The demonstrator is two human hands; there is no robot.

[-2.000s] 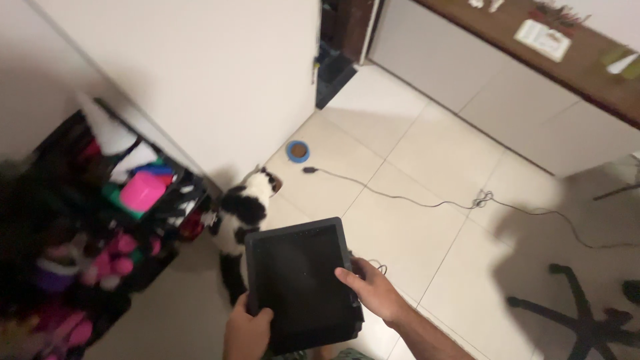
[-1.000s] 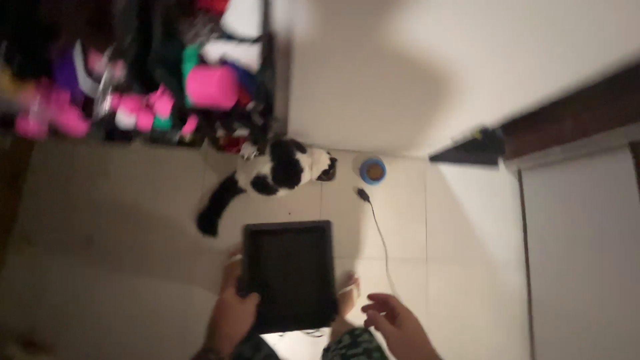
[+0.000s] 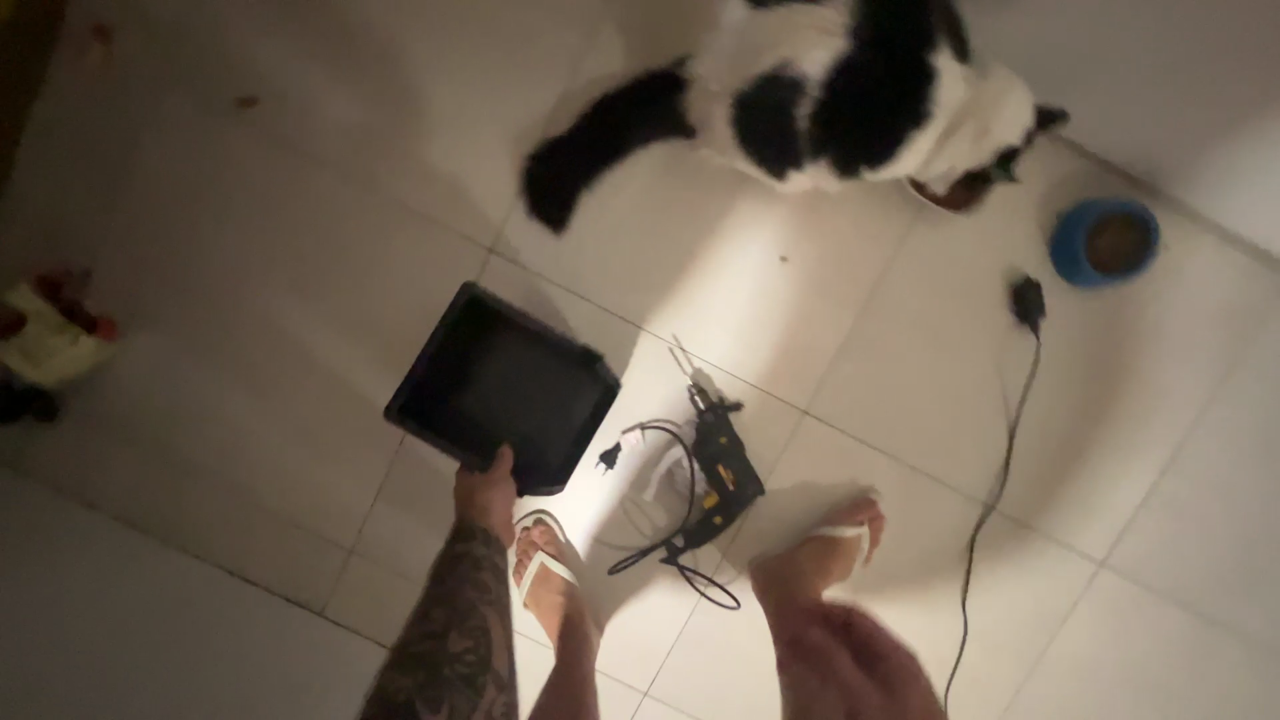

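Observation:
My left hand [image 3: 487, 495] grips the near edge of a flat, black, rectangular tray or case [image 3: 500, 385], which is tilted above the tiled floor. My right hand is out of view. To the right of the tray, a black and yellow corded drill [image 3: 728, 465] lies on the floor with a bit in its chuck. Its black cord loops beside it, and the two-pin plug [image 3: 609, 457] lies between the drill and the tray. My feet, in white-strapped flip-flops, stand on either side of the drill's lower end.
A black and white cat [image 3: 850, 95] has its head over a bowl [image 3: 955, 192] at the top. Right of it stands a blue bowl [image 3: 1070, 245] of brown contents. A black cable connector [image 3: 1027, 303] and its cable [image 3: 985, 520] run down the right side. A blurred light-coloured item [image 3: 55, 340] lies far left.
The right hand, on the tray's edge two seconds ago and off it one second ago, has left the view. The tray has moved left, away from above my feet. The view has swung down, showing the drill.

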